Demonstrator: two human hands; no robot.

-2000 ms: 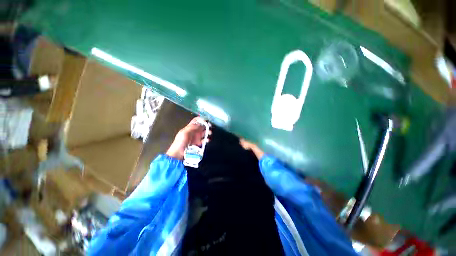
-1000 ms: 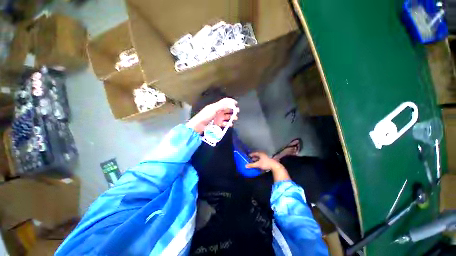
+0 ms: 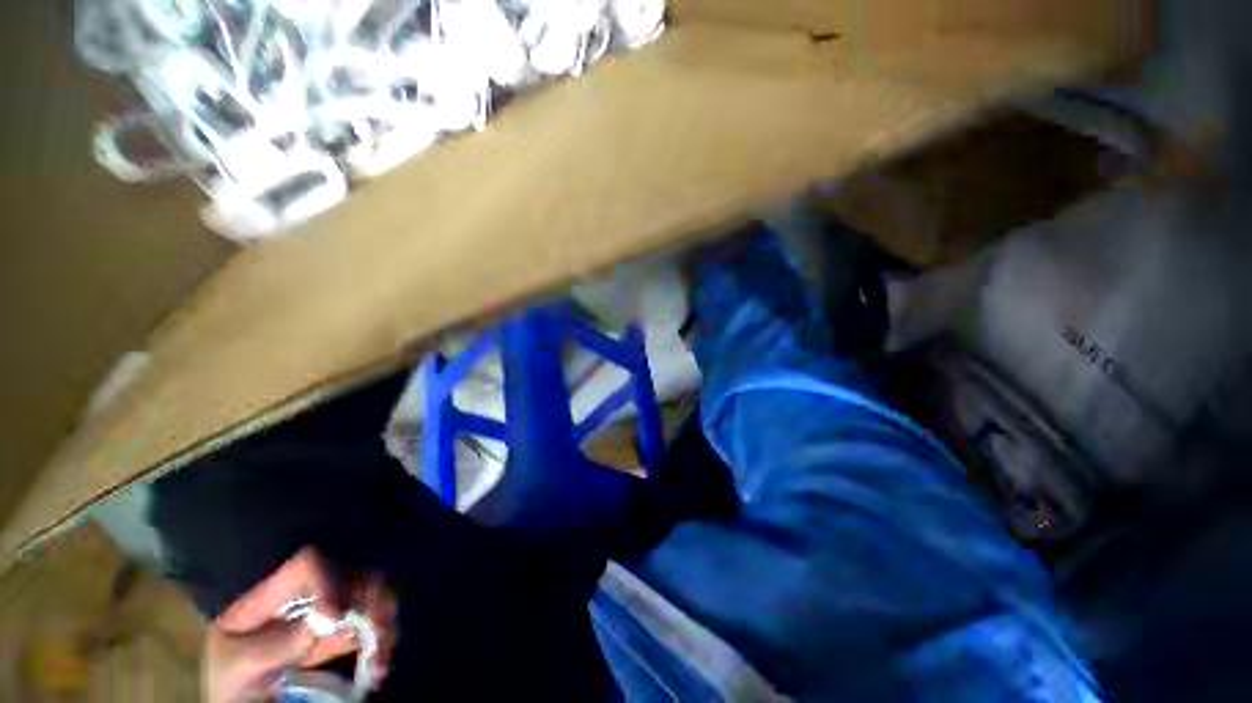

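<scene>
My left hand (image 3: 295,625) is at the bottom left, blurred and partly cut off by the picture's edge. It holds a white loop-shaped housing piece (image 3: 360,646), with the loop upward and the base partly out of the picture. My right arm in its blue sleeve reaches up and away, below the carton's edge. My right hand is not visible; the dark area at the sleeve's end hides it or it is out of sight.
A large carton (image 3: 590,179) crosses the upper view, with a heap of white loop units (image 3: 357,83) in it. A blue plastic stool (image 3: 538,412) stands below. A pale sack or sheet with dark print (image 3: 1098,323) lies at the right. Black-clothed legs are below the carton.
The view has swung away from the green bench towards the carton and floor. My right arm has stretched forward from my lap. My left hand still holds the white loop piece, now lower left.
</scene>
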